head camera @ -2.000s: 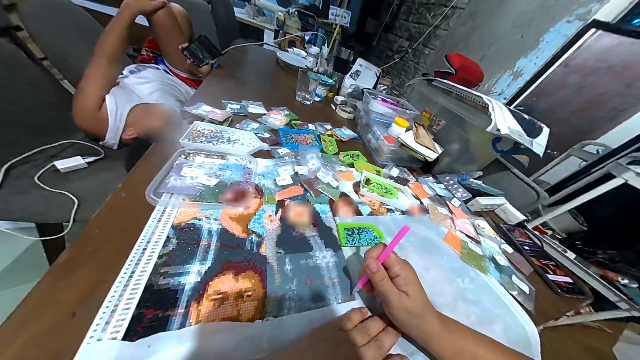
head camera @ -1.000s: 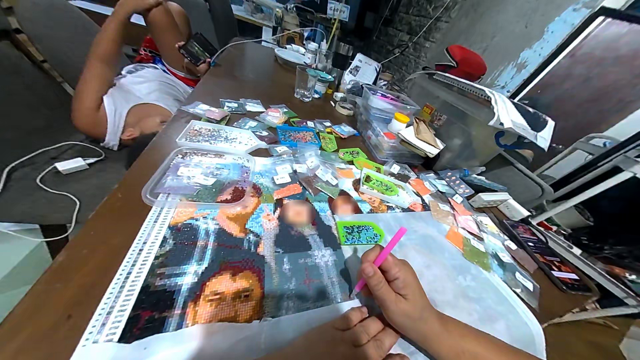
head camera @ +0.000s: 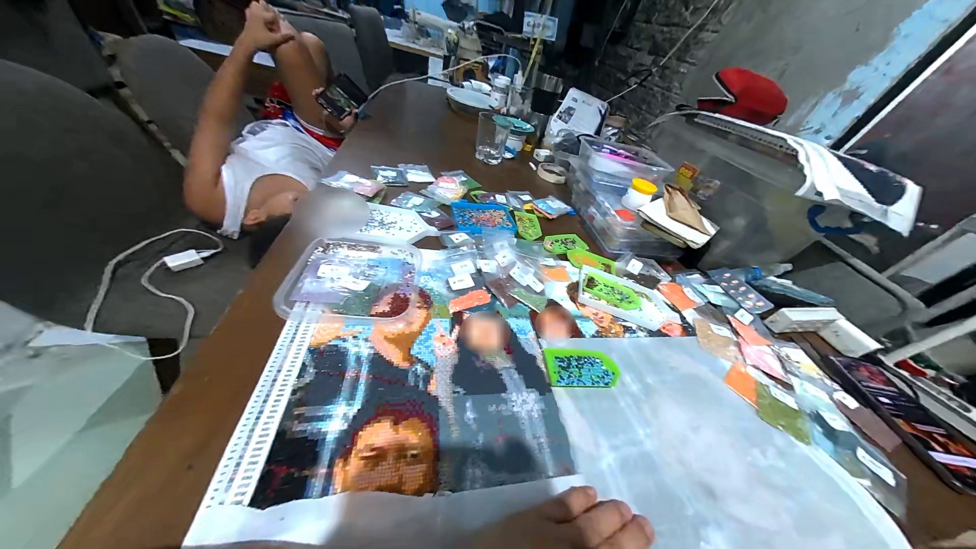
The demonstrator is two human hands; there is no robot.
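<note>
My left hand (head camera: 598,524) rests at the bottom edge on the white cover sheet (head camera: 656,427), its fingers curled; its underside is hidden. My right hand is out of view. Left of the sheet lies a diamond painting canvas (head camera: 503,427) with pixelated portraits and a printed symbol strip along its left border. A green tray of blue and dark beads (head camera: 583,368) sits above my left hand, where the canvas meets the cover sheet. A white tray (head camera: 637,301) with a green tray of beads in it stands farther back.
Bead packets (head camera: 762,358) line the right side near a phone (head camera: 907,419). A clear plastic container (head camera: 347,278) is at the left. Behind are a blue bead tray (head camera: 483,217), a drinking glass (head camera: 492,137) and stacked plastic boxes (head camera: 618,198). A person (head camera: 267,168) lies back at left, holding a phone.
My right hand and the pink pen in it, seen over the cover sheet before, have left the view. My left hand remains at the bottom edge.
</note>
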